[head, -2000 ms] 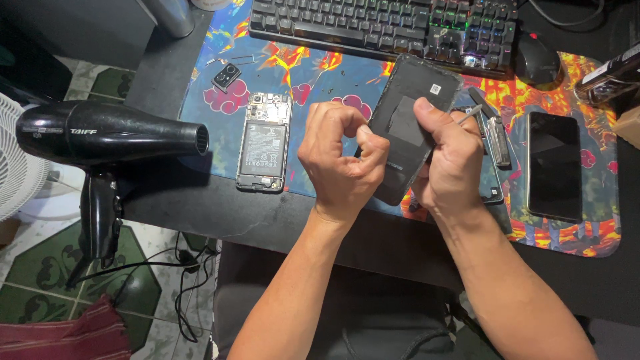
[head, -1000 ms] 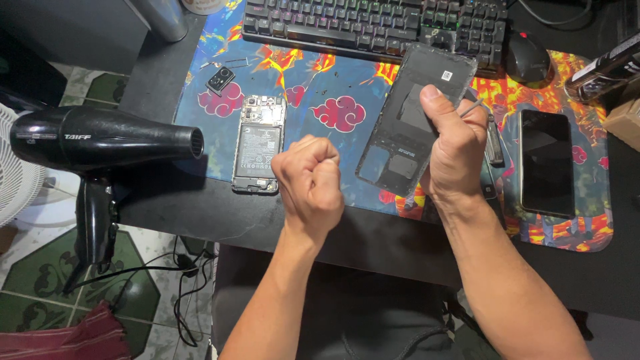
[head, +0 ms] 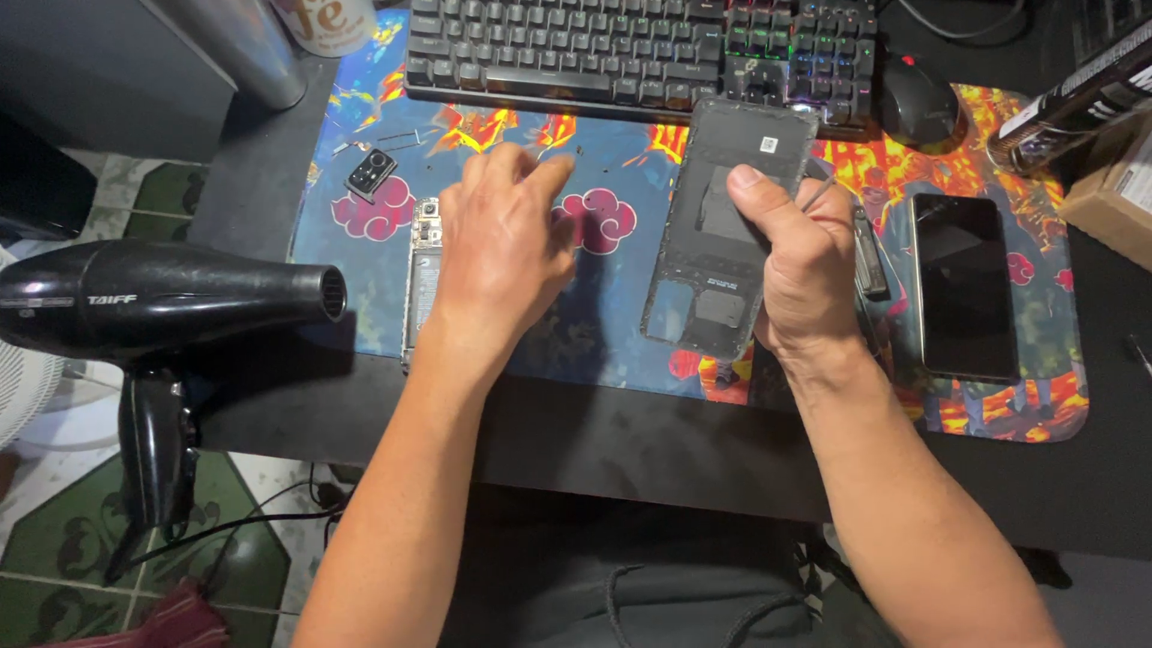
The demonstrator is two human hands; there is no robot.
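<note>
My right hand (head: 801, 243) grips the black back cover of a smartphone (head: 720, 225), its inner side facing up and its camera cutout at the lower left; a thin tool (head: 817, 193) pokes out between the fingers. Over the patterned desk mat (head: 576, 333) is my left hand (head: 508, 234), fingers bent downward; whether something small is between the fingertips cannot be seen. It partly covers an opened smartphone (head: 423, 270) with its battery and camera module exposed. A loose camera-lens cover (head: 371, 173) lies on the mat at the upper left, beside a thin metal pin (head: 399, 138).
At the left a black hair dryer (head: 171, 292) points over the desk. A keyboard (head: 576, 54) and mouse (head: 920, 103) border the back. On the right lie a dark-screened smartphone (head: 965, 286), a folded multitool (head: 869, 256), a spray can (head: 1071, 99) and a cardboard box (head: 1116, 193).
My left hand has left the back cover, drawn back as a closed fist, then moved up and forward over the mat beside the opened phone. My right hand has kept hold of the cover.
</note>
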